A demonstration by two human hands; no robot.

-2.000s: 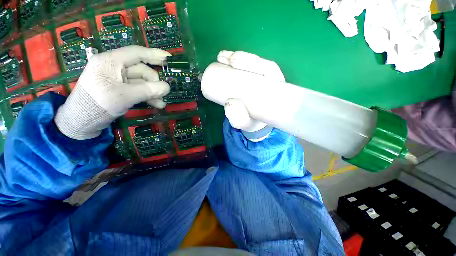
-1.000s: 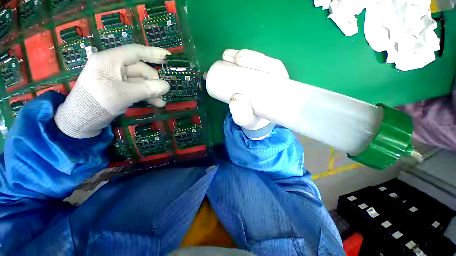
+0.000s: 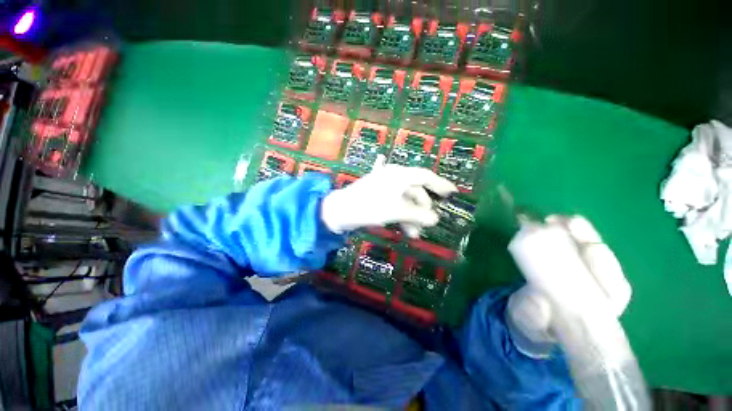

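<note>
The clear blister tray (image 3: 496,172) holds rows of green circuit boards in red-lined pockets. My gloved left hand (image 3: 393,199) is at a circuit board (image 3: 451,221) near the tray's right edge, thumb and finger at its left side; the picture is blurred there. My gloved right hand (image 3: 594,261) is closed round a milky-white dispensing bottle (image 3: 550,255), right of the tray. Its narrow tip points up and left, apart from the board. The bottle's other end is cut off by the lower picture edge.
The tray lies on a green mat (image 3: 193,120). One bare red pocket (image 3: 327,135) shows in it. Another tray with red pockets (image 3: 68,108) lies at the far left. Crumpled white wipes (image 3: 702,189) lie at the right. Dark racks stand at the left edge.
The view has swung, showing more of the tray and the left side. The bottle has moved away from the board and turned more upright in the picture. Its green cap has left the view.
</note>
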